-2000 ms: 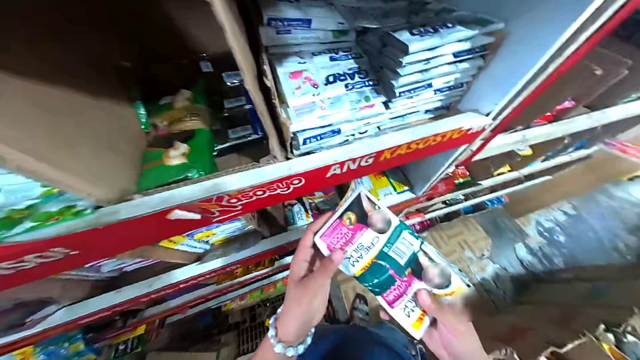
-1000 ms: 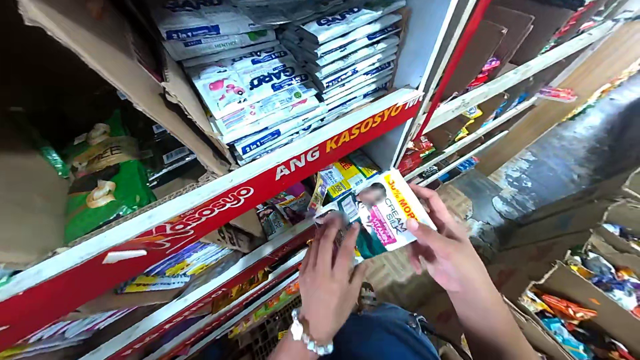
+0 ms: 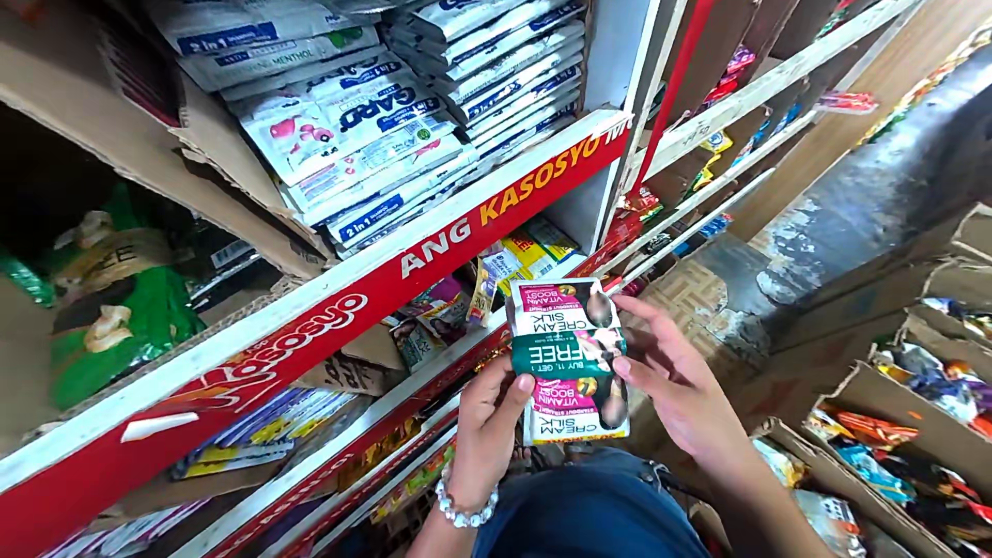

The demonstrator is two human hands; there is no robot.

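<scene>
A banded bundle of Cream Silk conditioner sachets (image 3: 570,360), white, pink and green with its print upside down, is held above my lap. My left hand (image 3: 492,411), with a beaded bracelet at the wrist, grips the bundle's left edge, thumb on the front. My right hand (image 3: 666,372) holds its right edge, thumb on the face and fingers partly behind. Beyond the hands, stacks of Gard shampoo sachets (image 3: 349,124) fill a shelf compartment with a red and white front edge (image 3: 480,209).
A torn cardboard divider (image 3: 225,155) stands beside green plastic packs (image 3: 116,325). Lower shelves hold yellow and purple sachets (image 3: 263,426). At right are open cardboard boxes (image 3: 876,395) of colourful packets, with a worn floor (image 3: 814,256) beyond.
The sachet bundle has been turned in my hands; its front band now faces up, with the print upside down. My left hand has moved to its left edge. The view has shifted.
</scene>
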